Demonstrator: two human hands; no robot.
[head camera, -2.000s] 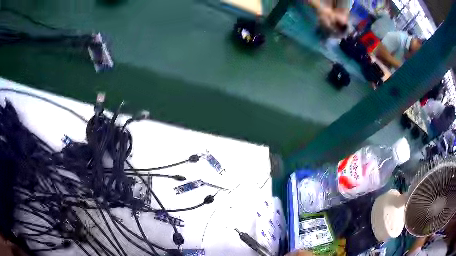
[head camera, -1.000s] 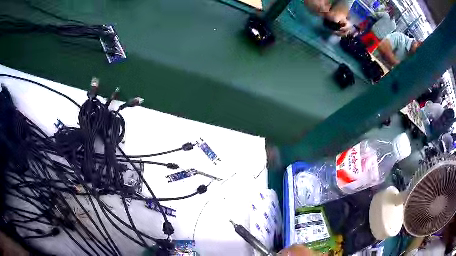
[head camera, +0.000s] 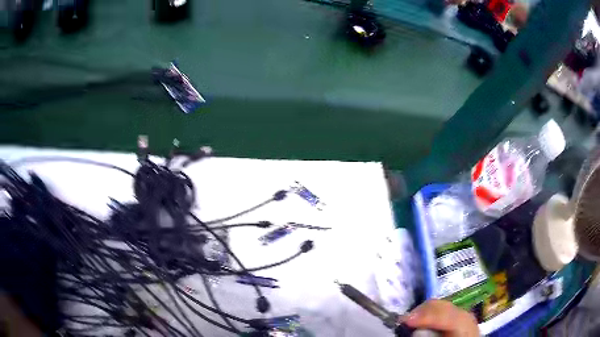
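My right hand (head camera: 442, 318), cut off by the bottom edge, holds a soldering iron (head camera: 368, 304) whose tip points up and left over the white paper (head camera: 335, 263). A blue circuit board strip (head camera: 284, 322) lies at the bottom edge, left of the iron and apart from it. Two small loose boards (head camera: 308, 195) lie higher on the paper near the black cable ends (head camera: 281, 195). A large tangled heap of black cables (head camera: 161, 243) covers the left. A blurred skin-toned patch shows at the lower left corner; I cannot tell whether it is my left hand.
A blue tray (head camera: 424, 243) at right holds a green packet (head camera: 464, 270) and a yellow dark-stained block (head camera: 498, 296). A clear bottle (head camera: 506, 176) and a fan (head camera: 556, 232) stand there. A board with cables (head camera: 179, 87) lies on the green bench (head camera: 263, 79). A teal beam crosses the upper right.
The camera view has shifted, so the paper and tray appear further right. My right hand shows more, with the iron in it. More black housings show at the top left.
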